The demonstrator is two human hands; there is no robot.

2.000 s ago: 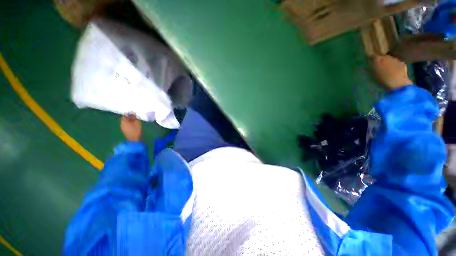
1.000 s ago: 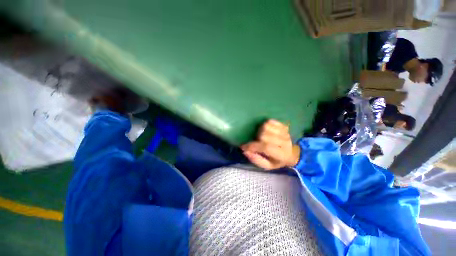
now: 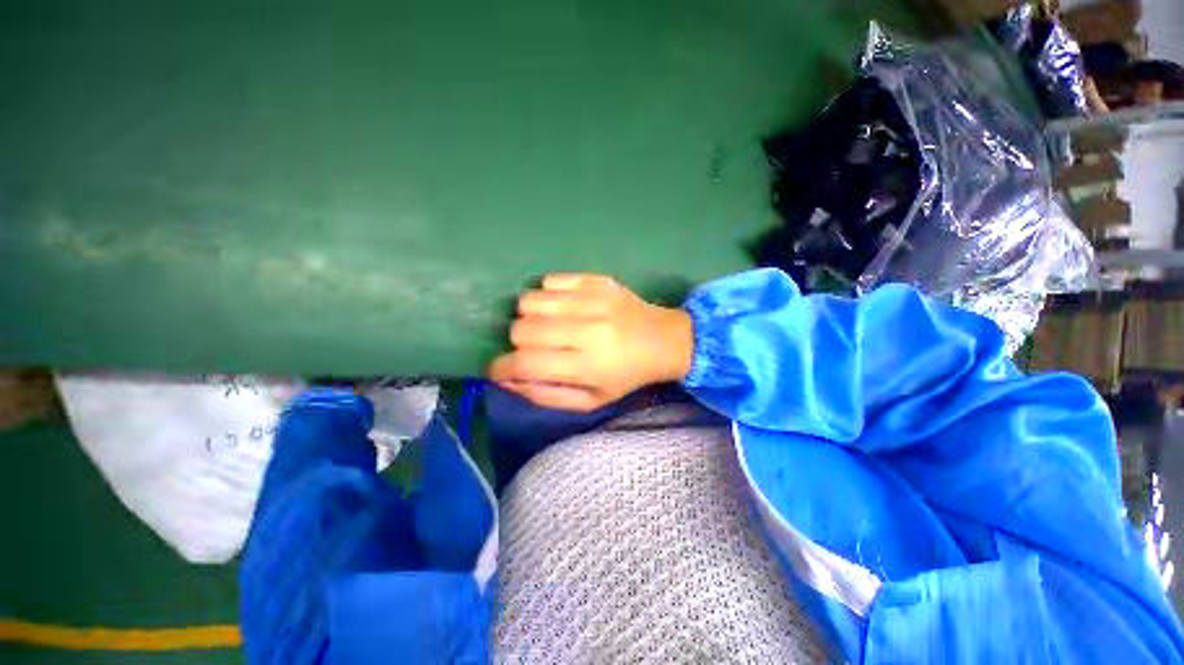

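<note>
The white bulk bag or sheet [image 3: 182, 455], with dark marks, hangs beside and below the near edge of the green bench top [image 3: 429, 143], at the left. My left sleeve reaches to it; my left hand is hidden under the bench edge, so its hold cannot be seen. My right hand [image 3: 584, 340] lies on the near bench edge in front of my body, fingers together and curled, with nothing visible in it. A clear poly bag [image 3: 980, 169] lies at the right, with small black parts [image 3: 851, 175] at its open mouth.
Brown cartons [image 3: 1091, 340] stand in rows at the far right. Another shiny bag [image 3: 1058, 59] and part of a person [image 3: 1130, 81] show at the upper right. The green floor with a yellow line [image 3: 123, 637] is at the lower left.
My right hand has moved from the cartons at the right to the near bench edge. The white bag has shifted and is now partly hidden below the bench edge. The view has turned.
</note>
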